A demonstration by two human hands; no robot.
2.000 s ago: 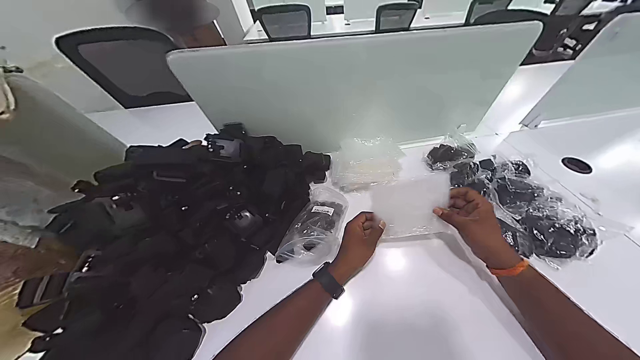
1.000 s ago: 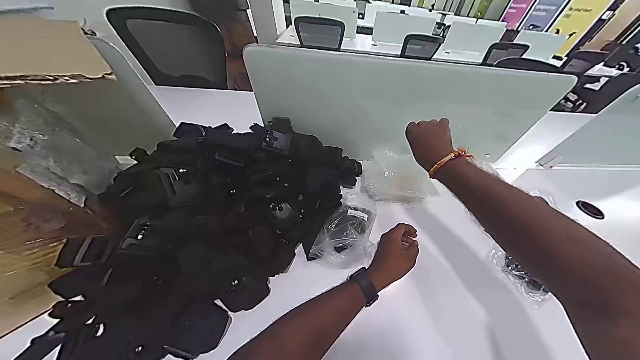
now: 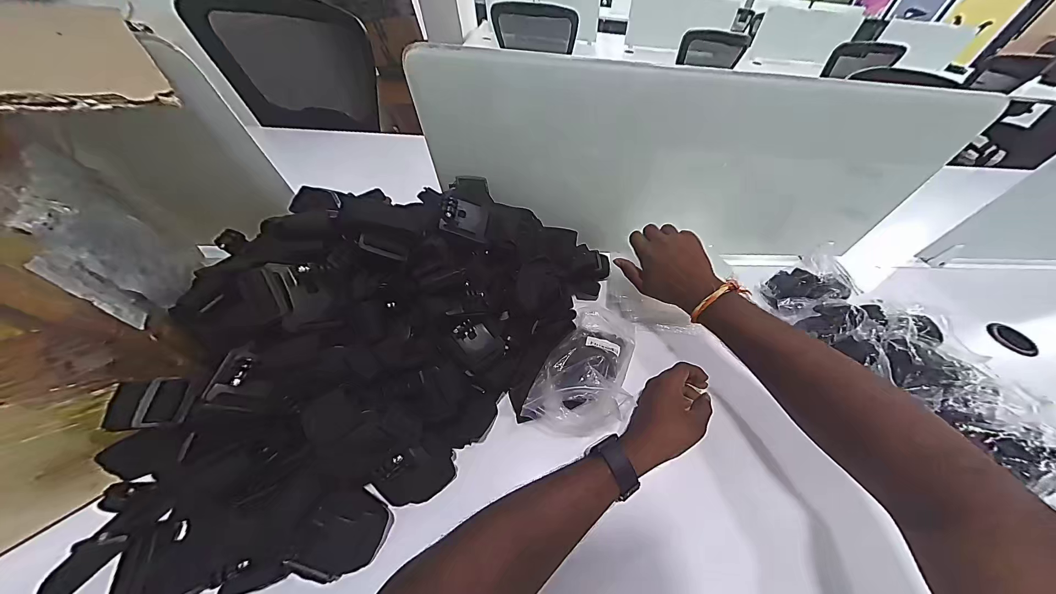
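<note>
My left hand, with a dark wristband, is curled over the white desk and seems to hold nothing, though its fingertips are partly hidden. Beside it lies a clear plastic bag with a black item and a white label inside. My right hand, with an orange thread at the wrist, is raised near the divider with fingers bent and no item visible in it. Beneath it lie flat clear plastic bags, partly covered by the hand. A large pile of black straps with plastic mounts spreads to the left.
Several bagged black items lie at the right. A frosted divider panel borders the desk's back. An open cardboard box with plastic inside stands at the left. A round cable grommet is set into the desk at far right.
Two seconds ago both hands held a flat clear bag between them; now neither hand shows it. My right hand has moved toward the flat bags by the divider. The view has turned.
</note>
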